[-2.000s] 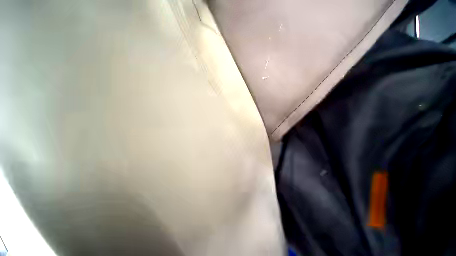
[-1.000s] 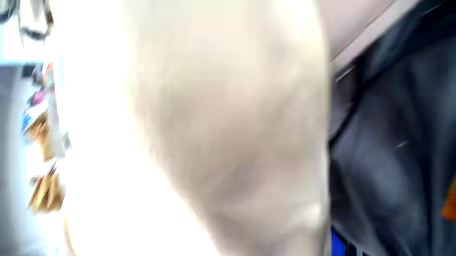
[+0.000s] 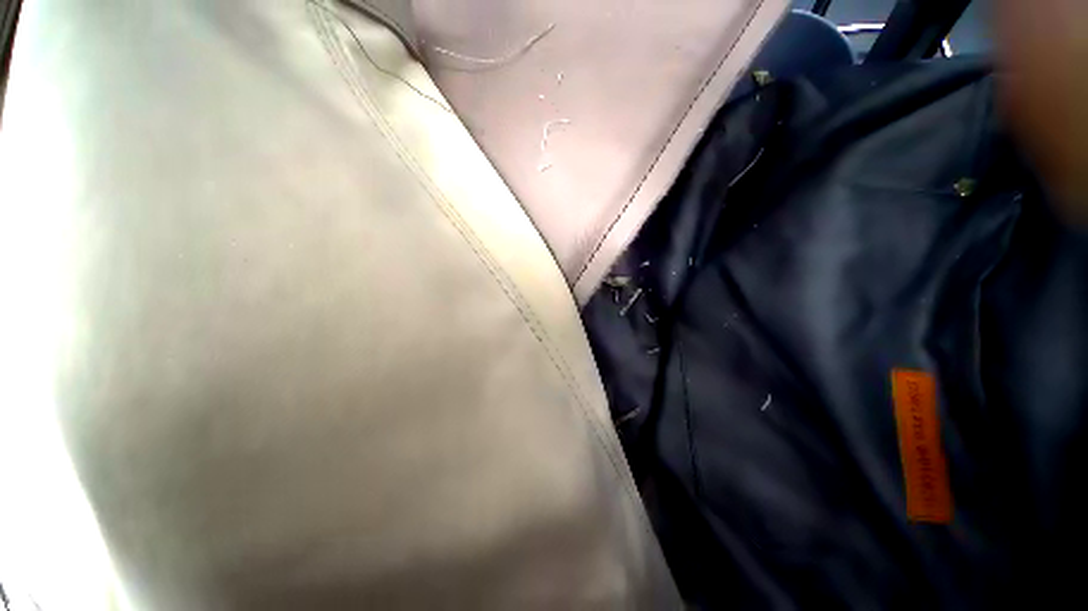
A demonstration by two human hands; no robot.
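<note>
A large cream bag panel (image 3: 298,322) fills the left and middle of the view, very close to the camera. Two lines of stitching run along its slanting right edge, and a loose dark thread lies near its top. No fingers show on the panel. A blurred, warm-toned shape (image 3: 1052,107) is cut off by the upper right edge. It may be part of my right hand, but its fingers and any hold cannot be made out. My left hand is not in view.
A pinkish-grey board (image 3: 597,107) with a stitched border and thread scraps shows behind the panel at the top. A dark apron (image 3: 799,310) with thread bits and an orange tag (image 3: 922,445) fills the right. Dark bars stand at the top right.
The panel, blurred a second ago, shows sharply with its right edge further left. More board and the whole orange tag show again. The blurred shape has appeared at the upper right.
</note>
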